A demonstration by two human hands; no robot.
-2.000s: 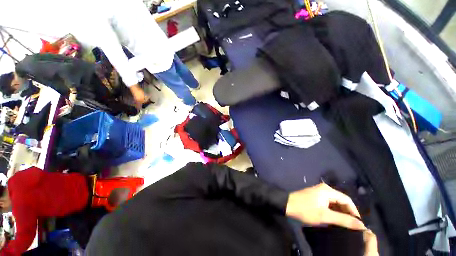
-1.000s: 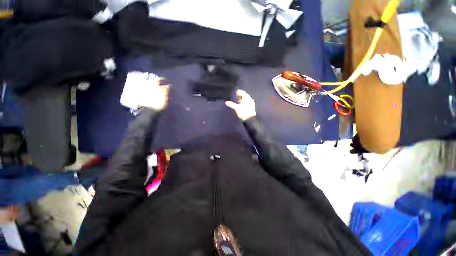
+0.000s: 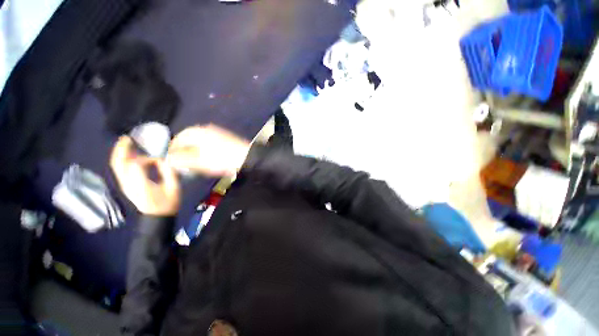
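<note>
A small pale grey-white cloth piece [image 3: 152, 138] is held up between my two hands over the navy table. My left hand [image 3: 148, 184] grips its left and lower side with thumb and fingers. My right hand [image 3: 205, 151] is blurred, with its fingertips closed at the piece's right edge. A stack of pale pieces with dark-striped edges [image 3: 87, 199] lies on the table to the left of my left hand. A loose heap of small black pieces [image 3: 134, 82] lies just beyond my hands.
The navy padded table [image 3: 217, 49] slants across the view. Black cloth [image 3: 33, 111] lies along its far side. A dark grey sleeve board [image 3: 69, 305] is at lower left. Blue crates [image 3: 525, 56] stand at upper right beyond a pale floor with scraps.
The view has turned sharply, and the iron and tan board are out of it. My left hand has come away from the stack, and both hands now meet at a pale piece.
</note>
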